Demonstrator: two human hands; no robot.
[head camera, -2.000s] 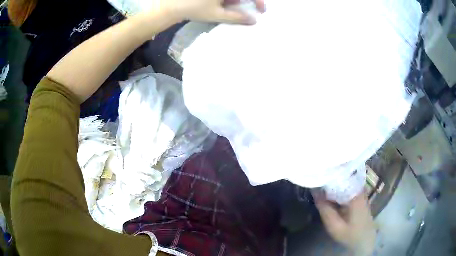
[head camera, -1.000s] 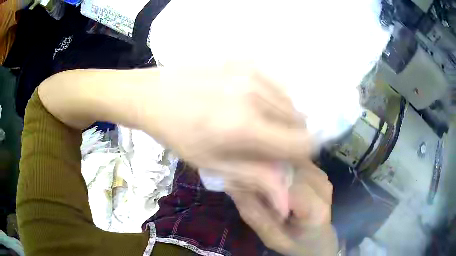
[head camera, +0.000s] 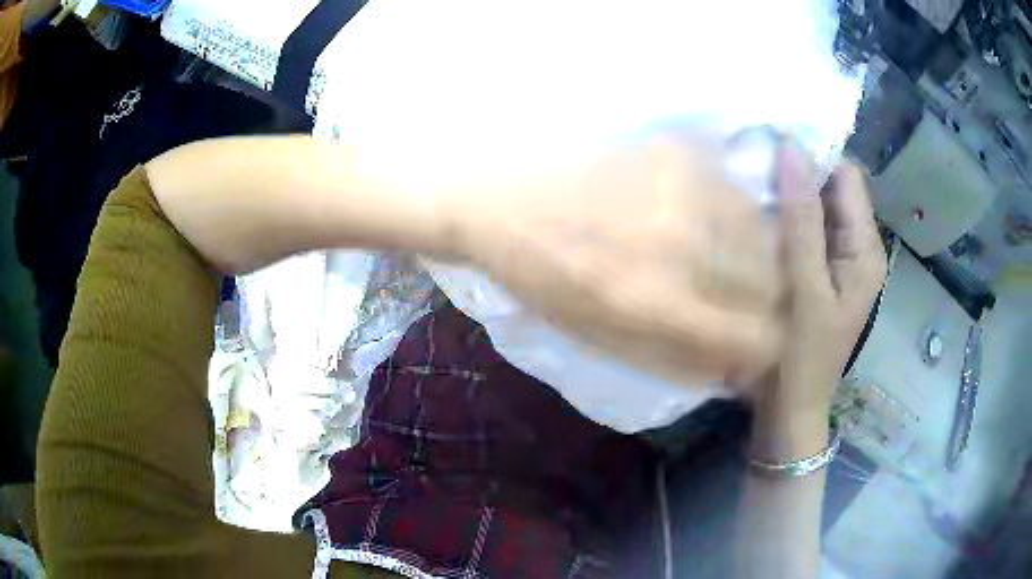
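A large overexposed white fabric piece (head camera: 566, 79) spreads from the top centre down under my hands, and its lower rim hangs over the lap. My left hand (head camera: 668, 260) is blurred and reaches across the cloth to the right. Its fingers are hard to make out, and I cannot tell what it grips. My right hand (head camera: 820, 255) is on the cloth's right edge beside my left hand, fingers up, with a bracelet on the wrist. Its fingers hold the cloth edge. The needle area is hidden behind the hands and cloth.
The grey-white machine (head camera: 917, 328) stands at the right, with a thin silver tool (head camera: 965, 396) on it. A pile of white pieces (head camera: 272, 418) lies at left. Dark garments (head camera: 85, 147) are at upper left, near a printed white item (head camera: 232, 40). A plaid apron (head camera: 441, 441) covers the lap.
Both hands have moved up and right from the lap side since a second ago. The cloth's lower rim now shows below my left forearm. Two seconds ago the hands were far apart.
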